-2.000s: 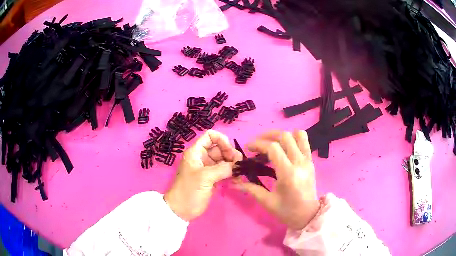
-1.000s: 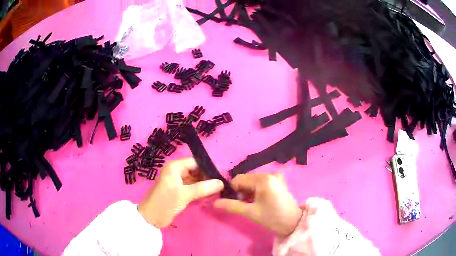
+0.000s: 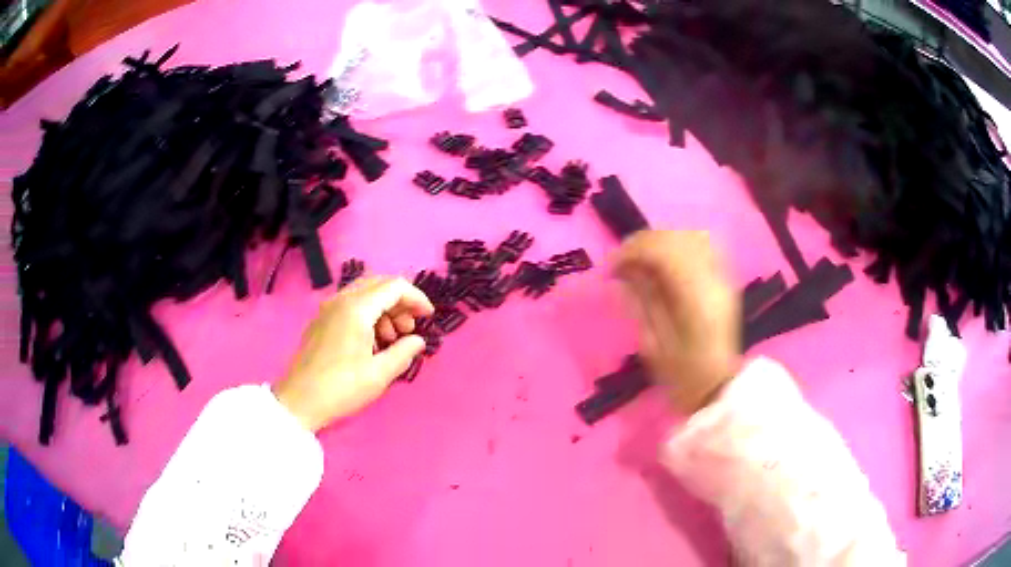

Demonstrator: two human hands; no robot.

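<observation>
My left hand point(image 3: 357, 346) is over the lower left end of the near cluster of black buckles point(image 3: 477, 271), fingers curled; whether it holds a buckle cannot be told. My right hand point(image 3: 682, 316) is blurred, right of the buckles. A black webbing strap point(image 3: 618, 207) sticks out up and left from its fingertips, and the hand appears to grip it. Loose straps point(image 3: 796, 307) lie beneath and beside the right hand, partly hidden by it. A second buckle cluster point(image 3: 499, 166) lies farther back.
A shaggy strap pile point(image 3: 155, 188) lies at left and a larger dark strap heap point(image 3: 843, 144) at upper right. A crumpled clear bag point(image 3: 427, 55) is at top centre. A smartphone point(image 3: 939, 443) lies at the right edge of the pink table point(image 3: 477, 487). Something blue point(image 3: 44, 509) shows at lower left.
The hands, together on a dark strap one second ago, are now apart. My left hand has moved to the buckles. My right hand has moved up and right to the loose straps, one of which has shifted.
</observation>
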